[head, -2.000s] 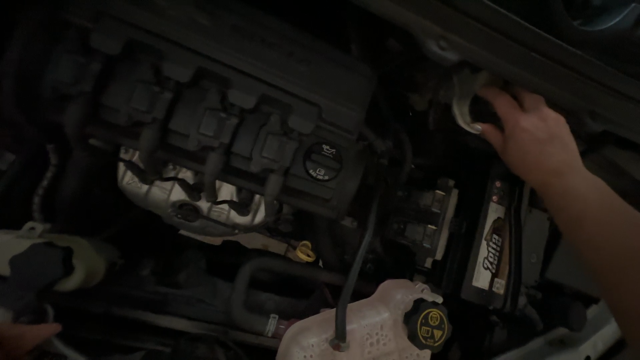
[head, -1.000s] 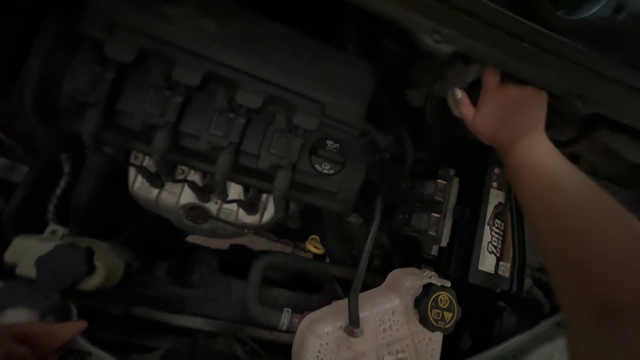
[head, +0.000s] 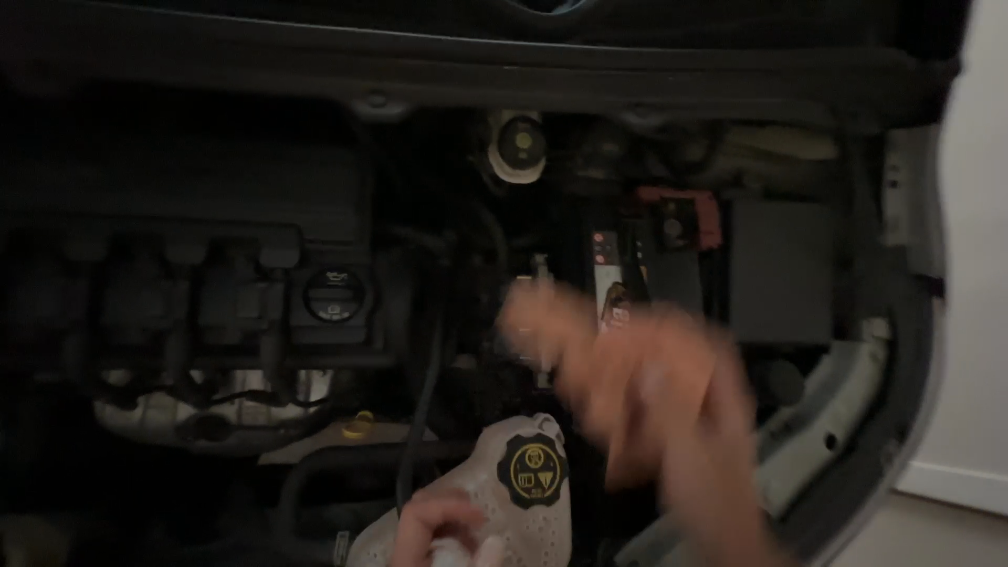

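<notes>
My right hand (head: 646,378), blurred by motion, hangs over the car battery (head: 610,283), its fingers pointing left; whether it holds anything is unclear. My left hand (head: 445,531) is at the bottom edge, fingers curled, in front of the translucent coolant expansion tank (head: 543,535); a pale thing shows at its fingers, too cut off to name. The tank's black cap (head: 533,471) with yellow symbols is seated. Farther back, the brake fluid reservoir (head: 516,175) carries a dark cap (head: 522,142). The black oil filler cap (head: 333,294) sits on the engine cover.
A yellow dipstick handle (head: 357,425) stands before the engine. A red terminal cover (head: 697,209) lies on the battery, with a black box (head: 780,272) to its right. The fender edge (head: 906,441) curves down the right side, and a dark cowl (head: 441,71) spans the back.
My right hand has come away from the brake fluid reservoir toward me, and the reservoir's cap now shows. My left hand has moved from the far left to the coolant tank. The view has shifted right.
</notes>
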